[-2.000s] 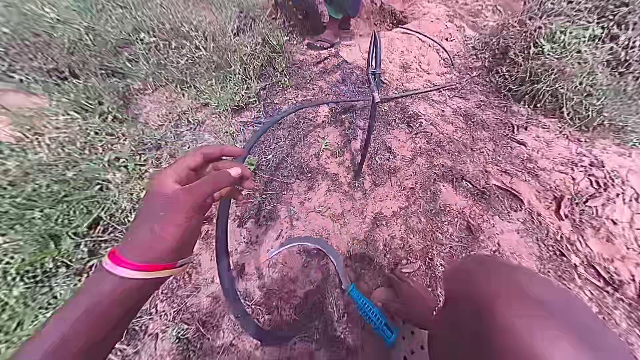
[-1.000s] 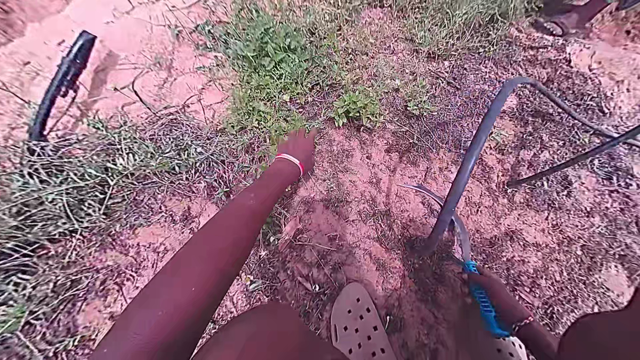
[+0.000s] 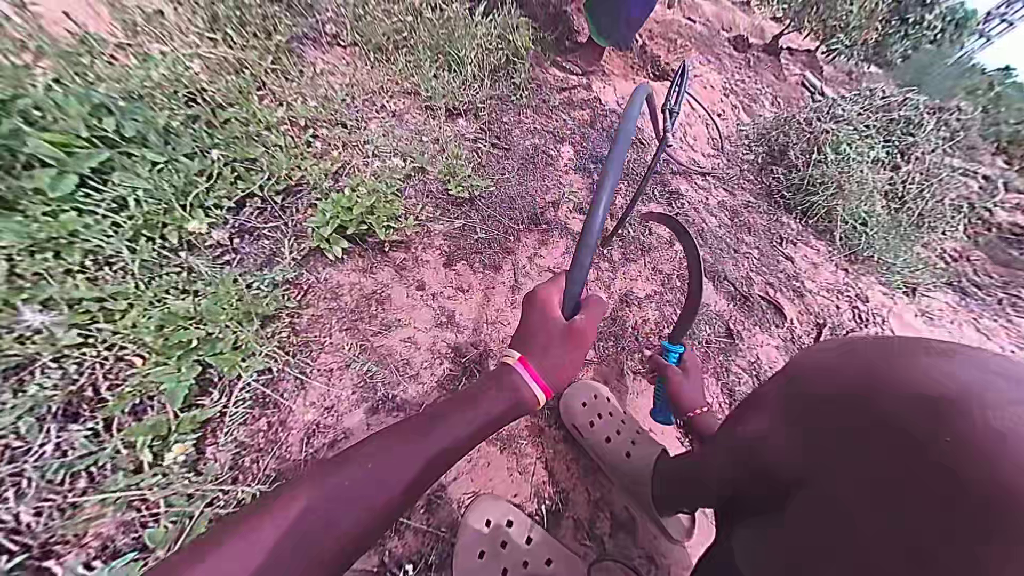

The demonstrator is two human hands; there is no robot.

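My left hand, with pink and pale bands at its wrist, is closed around the near end of a dark flexible hose. From my fist the hose rises away from me and bends over at its top. My right hand grips the blue handle of a sickle, whose curved dark blade points up and hooks to the left. The sickle stands just right of the hose. Beyond them, a narrow dark loop joins thinner dark strands near the hose's bend.
Tan perforated clogs are on my feet on reddish soil. Leafy weeds and grass cover the left side. A dry bush grows at the right. Part of a person in coloured cloth shows at the top.
My left hand, empty over the weeds one second ago, has come back and taken hold of the hose. The sickle stays in my right hand, its blade now more upright. The view has swung right.
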